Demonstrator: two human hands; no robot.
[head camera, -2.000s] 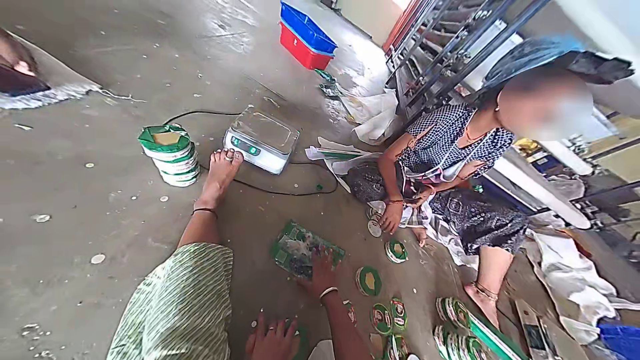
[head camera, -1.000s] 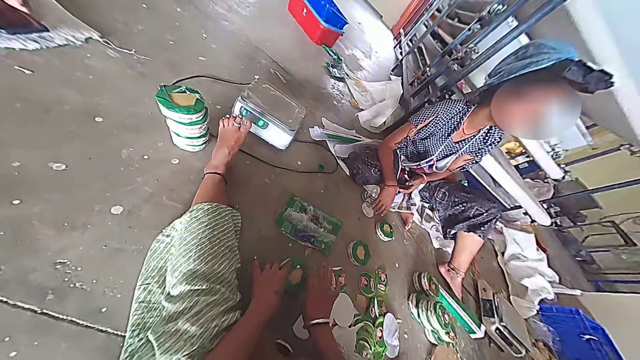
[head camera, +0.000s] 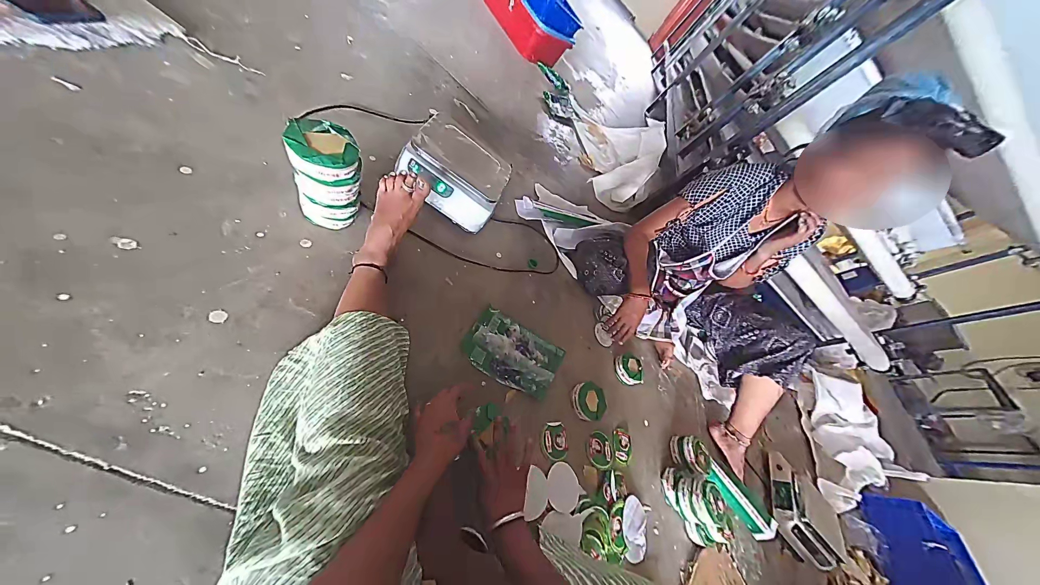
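My left hand (head camera: 441, 426) and my right hand (head camera: 502, 471) are close together near my lap, at the lower middle. Between their fingers is a small green wrapped packet (head camera: 486, 417); blur hides how firmly each hand grips it. Just above lies a green plastic sheet with whitish smears (head camera: 513, 353). To the right, round green-and-white packets (head camera: 589, 400) lie on the floor, several of them in a heap (head camera: 605, 520). Pale round discs (head camera: 563, 487) lie beside my right wrist. A stack of wrapped round packets (head camera: 327, 183) stands near a weighing scale (head camera: 455, 175), which my bare foot touches.
Another person (head camera: 715, 236) sits on the floor at the right, one hand on the floor and one raised. Rows of packets (head camera: 699, 504) lie near that person's foot. A cable crosses the floor by the scale. Red and blue bins (head camera: 528, 32) and metal racks (head camera: 731, 89) stand behind.
My hands, apart two seconds ago with one on the green sheet, are now together at a small green packet. The other person's one hand has risen toward the chest.
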